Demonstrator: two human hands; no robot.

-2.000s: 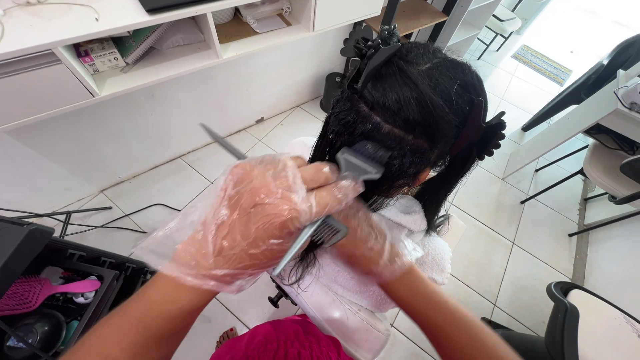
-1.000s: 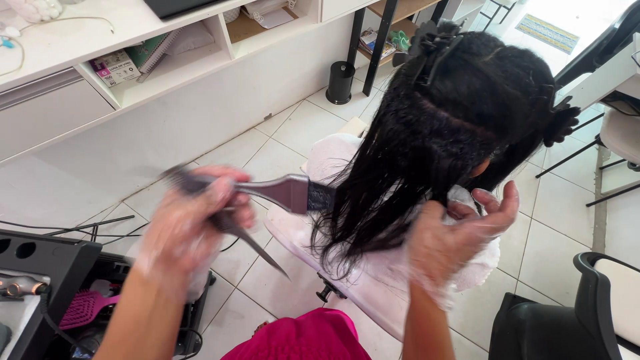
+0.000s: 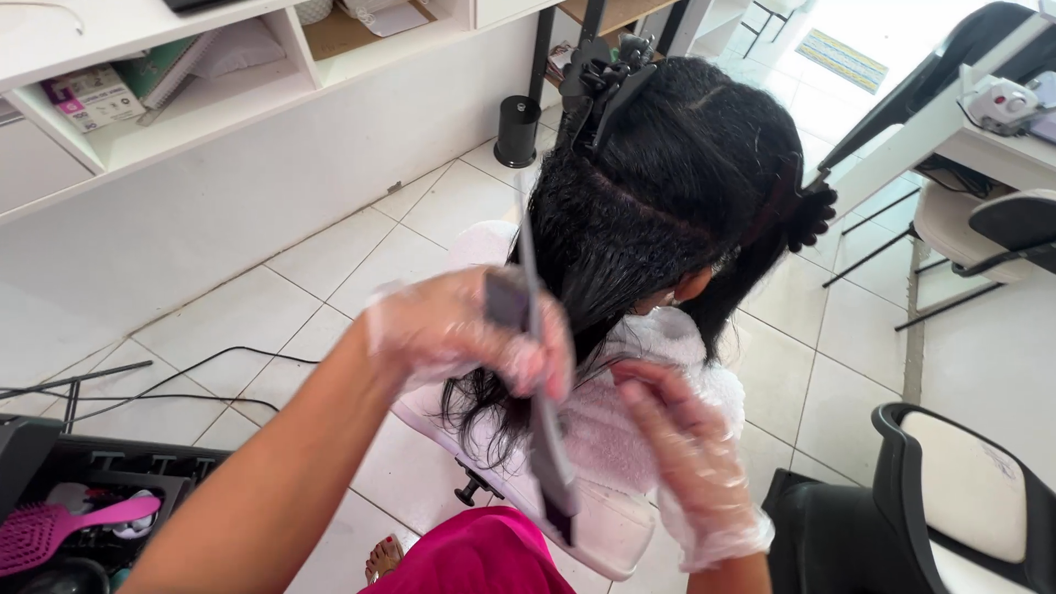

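A clear plastic glove covers my left hand (image 3: 478, 338), which grips a grey tint brush (image 3: 553, 470) with its bristles pointing down; a thin pointed tail rises above the same hand, and a dark piece lies across the fingers, blurred. My right hand (image 3: 681, 445), also gloved, is beside the seated person's shoulder, thumb and finger near each other at some thin strands. The person's black hair (image 3: 635, 206) is parted across the back and looks wet below the parting. Black claw clips (image 3: 606, 91) hold sections at both sides. A white towel (image 3: 660, 330) drapes the shoulders.
At lower left a black trolley (image 3: 124, 454) holds a pink hairbrush (image 3: 49, 528). White shelving (image 3: 206, 124) runs along the wall, near a black bin (image 3: 517, 132). A black chair with a pale pad (image 3: 961, 478) stands at right. A cable (image 3: 206, 355) crosses the tiled floor.
My left hand has moved from left of the hair to in front of it, and the brush's bristles have turned from pointing right to pointing down. My right hand has moved lower, off the neck area.
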